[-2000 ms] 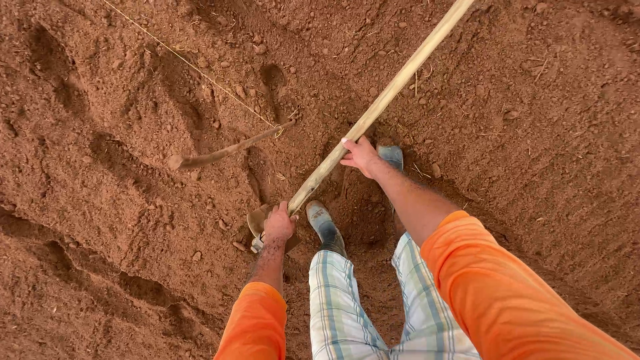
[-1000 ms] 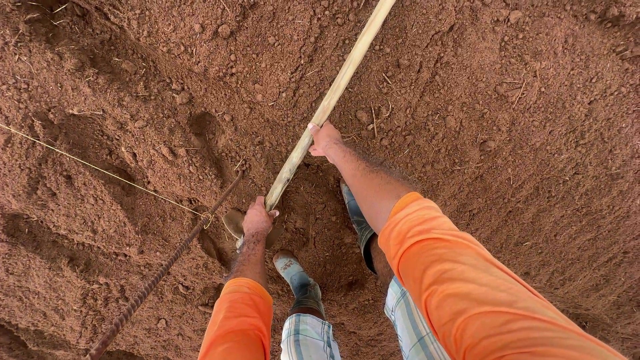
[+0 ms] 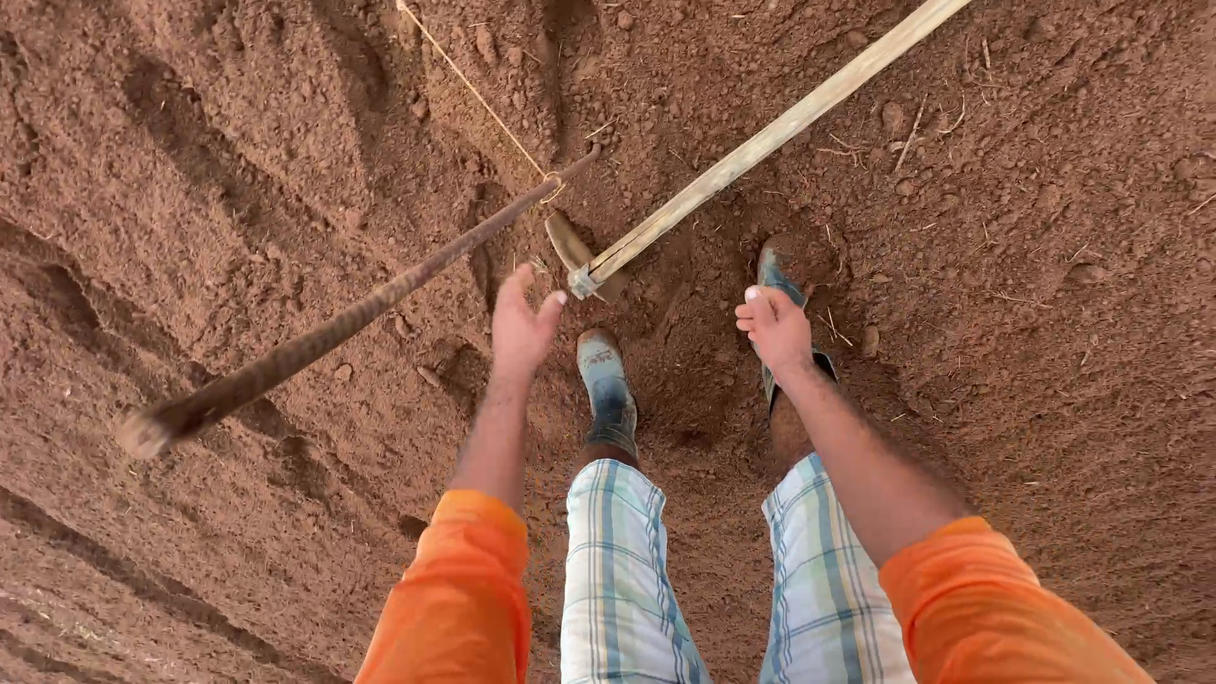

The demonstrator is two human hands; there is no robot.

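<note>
A hoe's pale wooden handle [image 3: 760,146] runs from the upper right down to its metal blade [image 3: 570,243], which rests on the soil. My left hand [image 3: 522,328] is just below and left of the blade, fingers apart and holding nothing. Below the handle, my right hand [image 3: 779,328] hangs over the right boot, partly curled with nothing visible in it. A ridged, rusty metal rod [image 3: 361,309] stands in the soil to the left, its blurred top end nearest the camera. Thin string [image 3: 480,100] is tied around its lower part.
Loose reddish soil [image 3: 1045,380] with furrows and dry roots surrounds my feet. My left boot [image 3: 608,385] stands just below the hoe blade, and my right boot [image 3: 774,271] is farther forward. The string stretches from the rod toward the top edge.
Both hands have let go of the hoe handle, which they held in the earlier frames. My hands are now apart, below it. The view has shifted.
</note>
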